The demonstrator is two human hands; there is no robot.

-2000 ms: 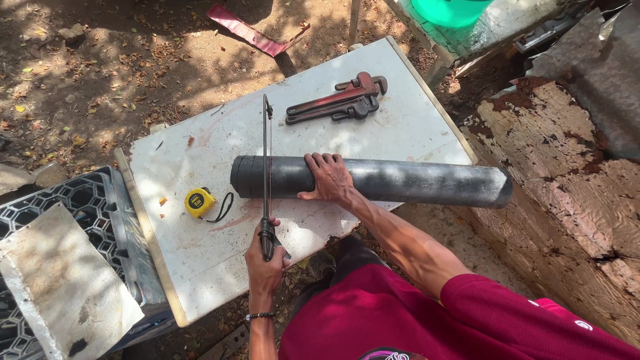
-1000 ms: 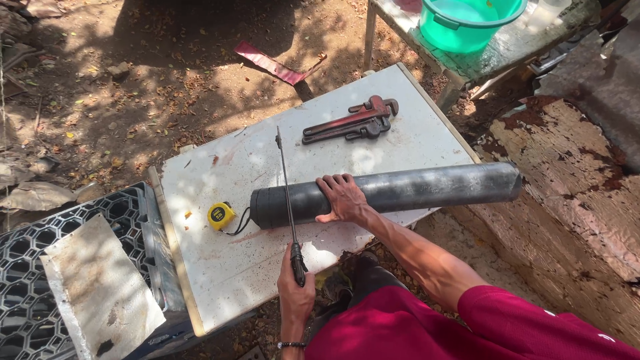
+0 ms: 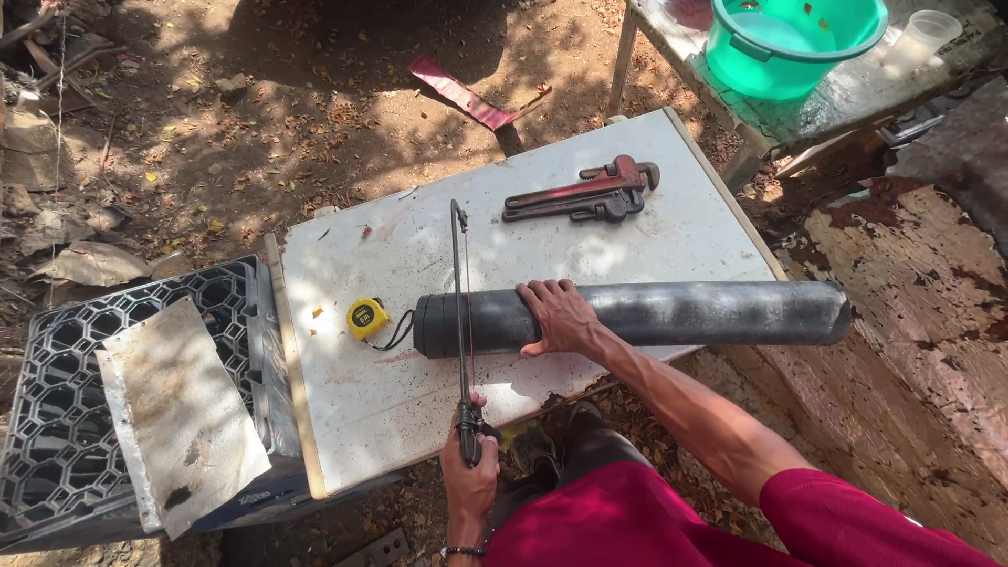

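Observation:
My left hand [image 3: 470, 465] is closed around the handle of a hacksaw [image 3: 457, 315], low at the table's near edge. The saw's frame and thin blade lie across a thick black pipe [image 3: 709, 313] near its left end, where faint lines ring the surface. How deep the blade sits cannot be seen. My right hand [image 3: 561, 316] presses on top of the pipe, right of the saw, fingers spread over it and thumb on the near side. A yellow tape measure [image 3: 368, 318] with a black strap lies by the pipe's left end. Two pipe wrenches [image 3: 579, 190] rest beyond the pipe.
The white tabletop [image 3: 354, 417] carries these things; the pipe's right end overhangs it. At left stands a black plastic crate [image 3: 59, 409] with a stained sheet [image 3: 185, 417] on it. A green basin [image 3: 795, 55] and a clear cup [image 3: 921, 39] stand on another table, upper right.
The hacksaw leaned to the left one second ago and now points more nearly straight away from me. My right hand has stayed on the pipe. The view has shifted.

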